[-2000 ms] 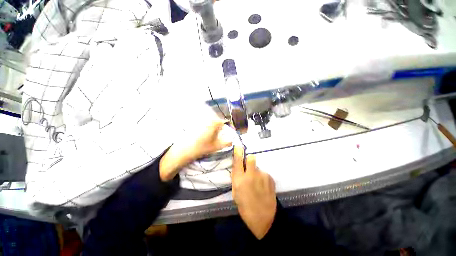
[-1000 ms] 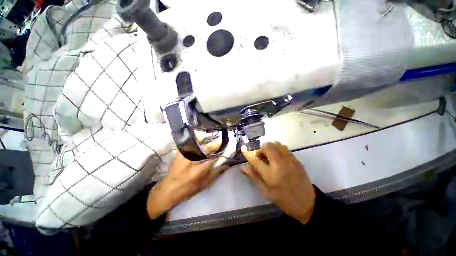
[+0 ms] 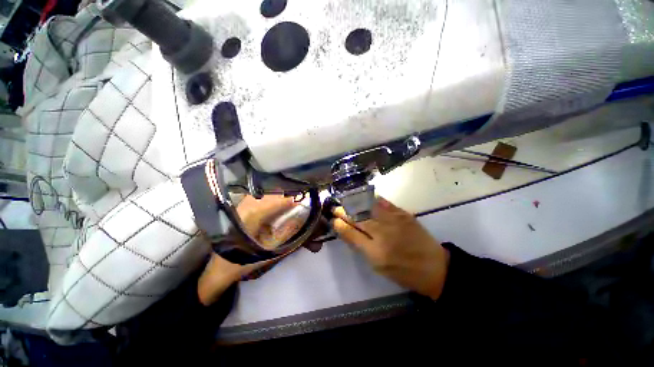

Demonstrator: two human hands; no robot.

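The white quilted lining [image 3: 118, 222] with dark check lines is heaped left of the sewing machine head [image 3: 344, 93]. The shiny looped take-up lever guard [image 3: 208, 208] is at the head's left end. My left hand [image 3: 265, 222] is partly hidden behind this guard, by the needle area; its grip on the cloth cannot be made out. My right hand [image 3: 398, 247] is just right of the needle area, below the tension assembly [image 3: 355, 193], fingertips bent inward at a thin dark edge. The needle and presser foot are hidden.
Tweezers [image 3: 534, 166] lie on the machine bed beside a small brown patch [image 3: 500, 160]. A whitish mesh wrap [image 3: 563, 61] is around the machine arm. Grey stitched trim [image 3: 315, 326] runs along the table's front edge. Thin dark cord curls [image 3: 46, 197] lie on the lining.
The view has come closer to the machine head, which now covers more of my left hand. My right hand has moved from a pointing pose at the needle to a bent-finger pose on its right.
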